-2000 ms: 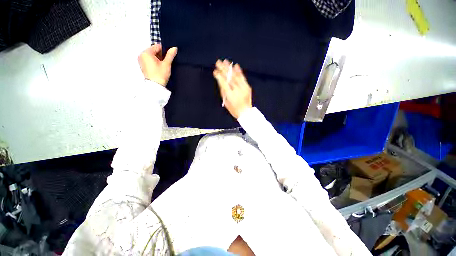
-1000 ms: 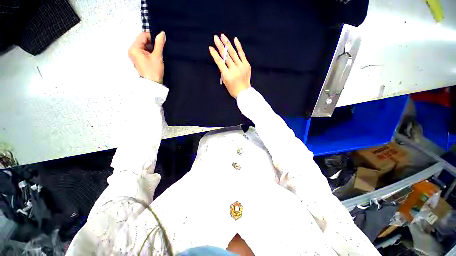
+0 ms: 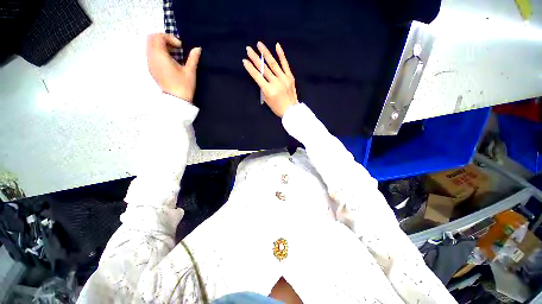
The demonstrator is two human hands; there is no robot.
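A dark navy garment body (image 3: 333, 65) lies flat on the white table before me. Checked facing (image 3: 170, 18) shows along its left edge. My left hand (image 3: 173, 66) is at that edge, fingers and thumb curled around the cloth edge. My right hand (image 3: 273, 80) lies palm down on the dark cloth, fingers spread, with a thin white marking pencil (image 3: 262, 65) held between its fingers. A flat silver metal cloth weight with a handle (image 3: 403, 80) rests on the cloth's right edge.
Dark checked cloth (image 3: 56, 29) lies at the far left of the white table (image 3: 89, 119). A yellow strip (image 3: 523, 8) is at the far right. Below the table's right edge are a blue plastic bin (image 3: 428, 151), cardboard boxes (image 3: 457, 181) and a metal shelf (image 3: 475, 217).
The view has shifted, and the right hand has flattened with spread fingers, the pencil still in it. The left hand stays at the left edge. The checked piece at the top right is out of sight.
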